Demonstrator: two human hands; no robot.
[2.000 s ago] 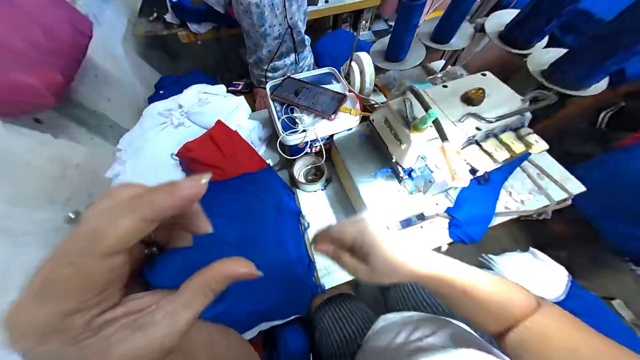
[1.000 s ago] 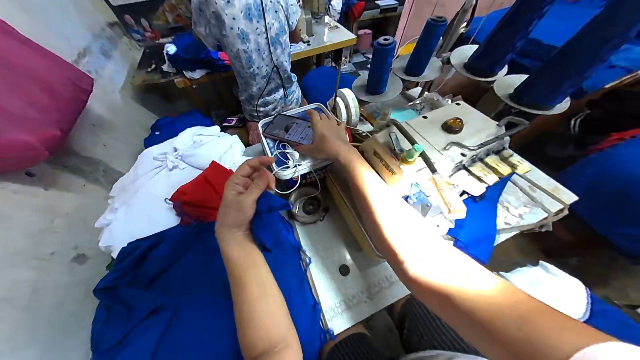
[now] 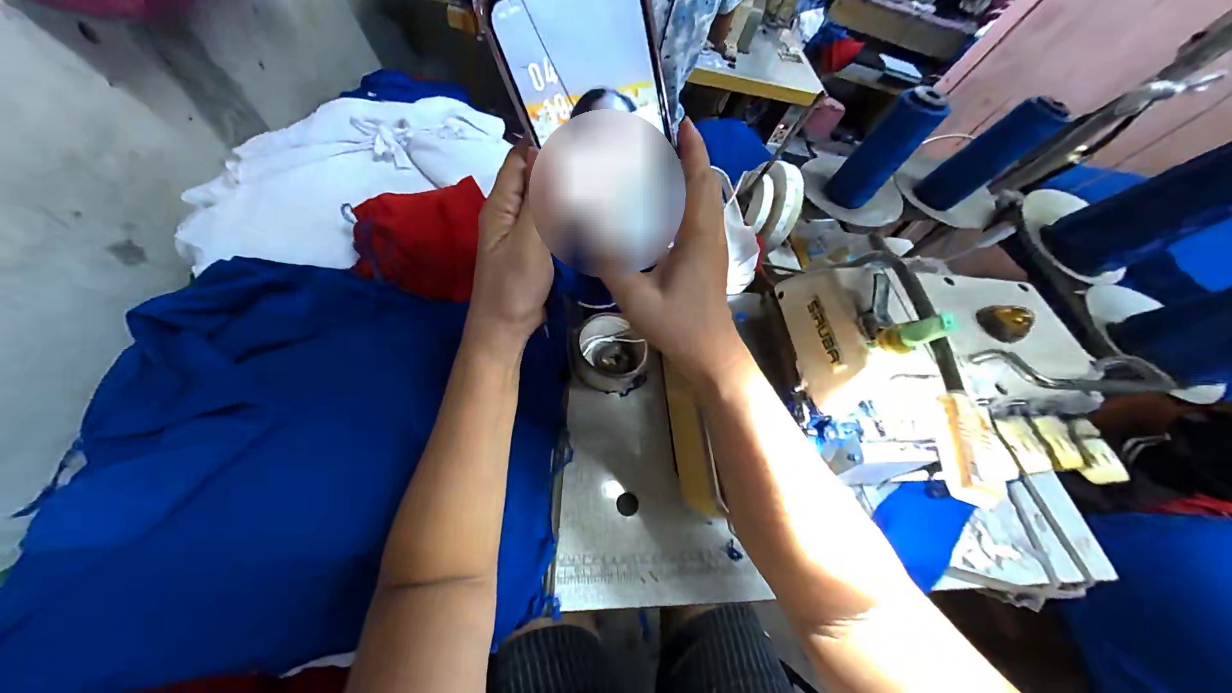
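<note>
A smartphone point(image 3: 587, 58) with its screen lit is held upright between both of my hands, its lower part covered by a blurred disc. My left hand point(image 3: 510, 241) grips its left edge. On the right edge is my right hand point(image 3: 683, 260), with the thumb toward the lower part. Below the hands, a small round metal bowl point(image 3: 612, 354) stands on the metal sewing table point(image 3: 626, 558). Blue fabric point(image 3: 289, 452) lies left of my forearms, with a red cloth point(image 3: 423, 236) and white garments point(image 3: 337, 173) beyond it.
An industrial sewing machine point(image 3: 818, 332) stands on the right, a blue fabric piece point(image 3: 924, 529) beneath its front. Blue thread cones point(image 3: 885, 149) rise behind it. White rolls point(image 3: 782, 204) sit near the phone. Partly hidden behind the phone is a person in a patterned garment point(image 3: 685, 43).
One second ago my right hand was at the phone on the white tray, with my left hand lower and apart from it. Now the phone is lifted in both hands, its screen lit.
</note>
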